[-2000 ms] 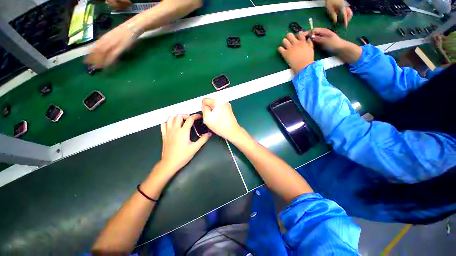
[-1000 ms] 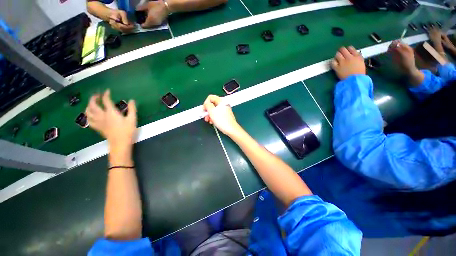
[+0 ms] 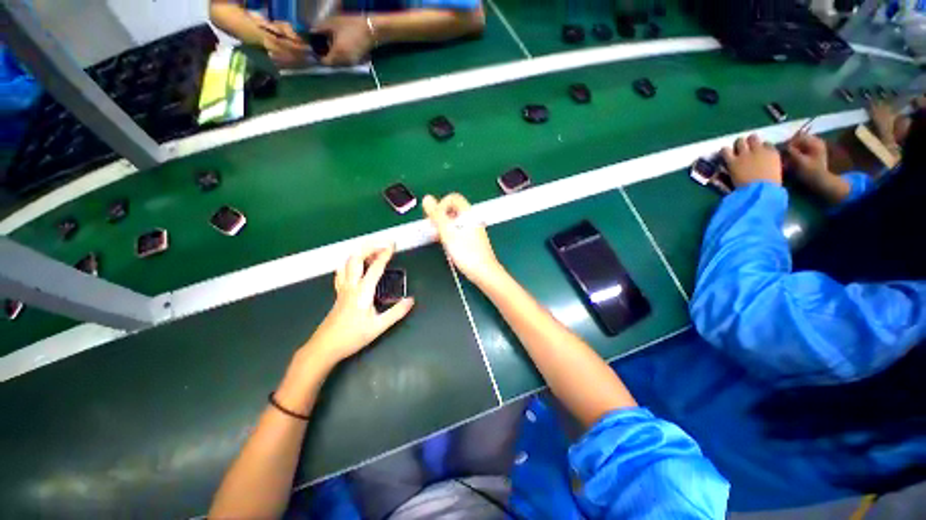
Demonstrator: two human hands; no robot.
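My left hand (image 3: 355, 310) holds a small dark watch body (image 3: 390, 288) between fingers and thumb, above the bench mat just below the white rail. My right hand (image 3: 460, 239) is right of it, over the white rail, with its fingers curled together. I cannot tell whether a slim white tool is in it, as the pale rail lies behind. The right hand and the watch body are apart.
Pink-gold rimmed watches (image 3: 228, 219) and all-black units (image 3: 441, 127) lie on the green belt beyond the rail (image 3: 305, 254). A black smartphone (image 3: 599, 276) lies right of my hands. A neighbour's blue sleeve (image 3: 746, 249) is at right; another worker's hands (image 3: 350, 39) are across the belt.
My left hand has come back from over the belt to the mat with a watch body in it. My right hand stays near the rail. Belt units have shifted right.
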